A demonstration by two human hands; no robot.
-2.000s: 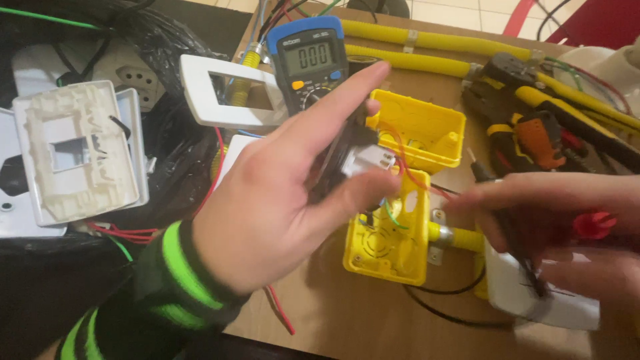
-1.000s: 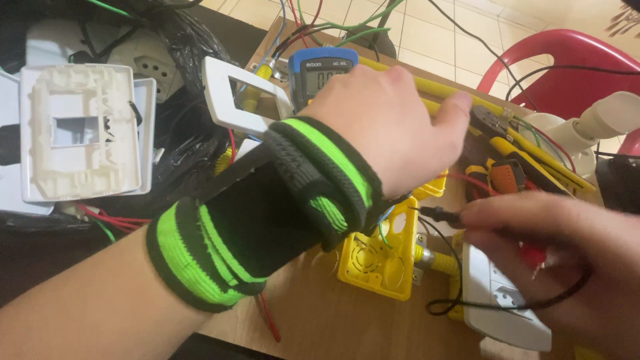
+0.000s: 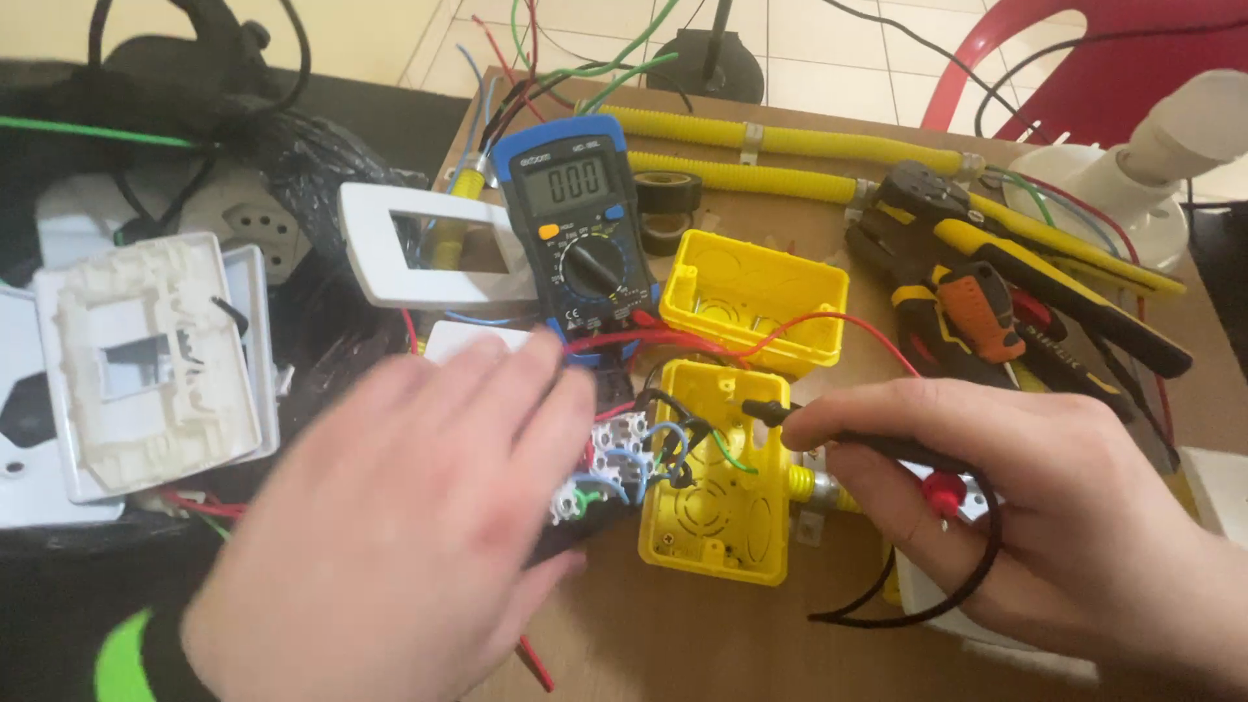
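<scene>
My left hand [image 3: 409, 517] grips a wired electrical socket module [image 3: 614, 453], its terminals with blue, red and green wires showing beside my fingers. My right hand [image 3: 1014, 487] holds a black test probe [image 3: 868, 444], its tip end over the edge of the lower yellow junction box [image 3: 717, 526]. Near the same fingers a red probe [image 3: 944, 493] shows, partly hidden. A second yellow box [image 3: 756, 292] sits just above. Behind my left hand lies a blue digital multimeter [image 3: 585, 224] with its display on and red and black leads at its lower end.
White cover frames [image 3: 439, 244] lie left of the multimeter and on a black plastic bag [image 3: 331, 156]. Yellow corrugated conduits [image 3: 780, 136] cross the wooden board. Black tape rolls [image 3: 668, 195], pliers [image 3: 1063, 292] and a white lamp holder [image 3: 1150, 185] are at the back and right.
My left hand, stretched over the multimeter one second ago, has come back down to the left and now grips the socket module. The multimeter display is uncovered again. My right hand still holds the black probe.
</scene>
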